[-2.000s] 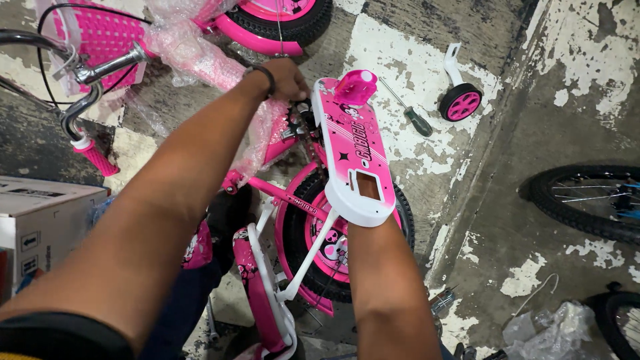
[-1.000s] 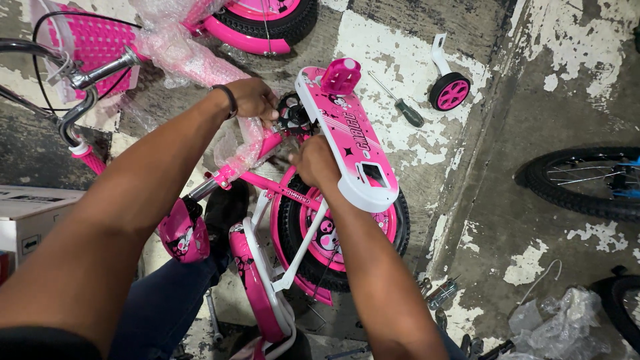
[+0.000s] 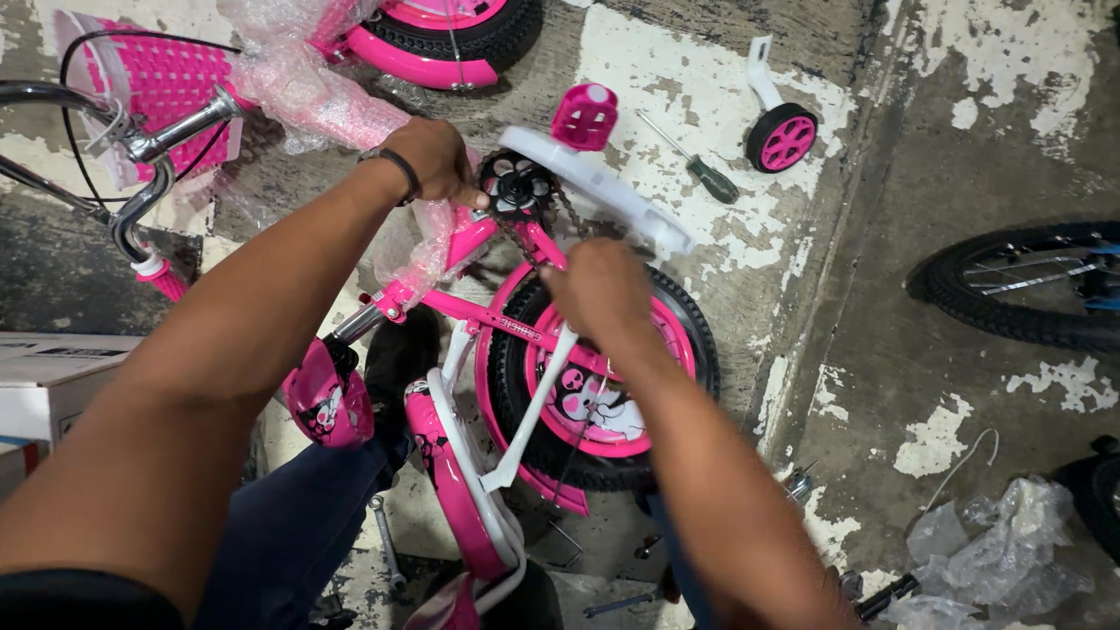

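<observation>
A pink children's bicycle lies on its side below me, its frame tube partly in bubble wrap. My left hand is beside the black chainring, fingertips near its edge. My right hand, blurred, is at the chain above the rear wheel; whether it grips the chain is hidden. The white chain guard is tilted away from the chainring, showing its pale inner side, next to the pink pedal.
A screwdriver and a training wheel lie on the worn floor beyond the guard. Wrenches are near my feet. A cardboard box stands left; another bicycle's wheel and crumpled plastic are right.
The chain guard has turned from showing its pink printed face to edge-on, away from the chainring, uncovering the chain. My right hand has moved from below the guard to the chain.
</observation>
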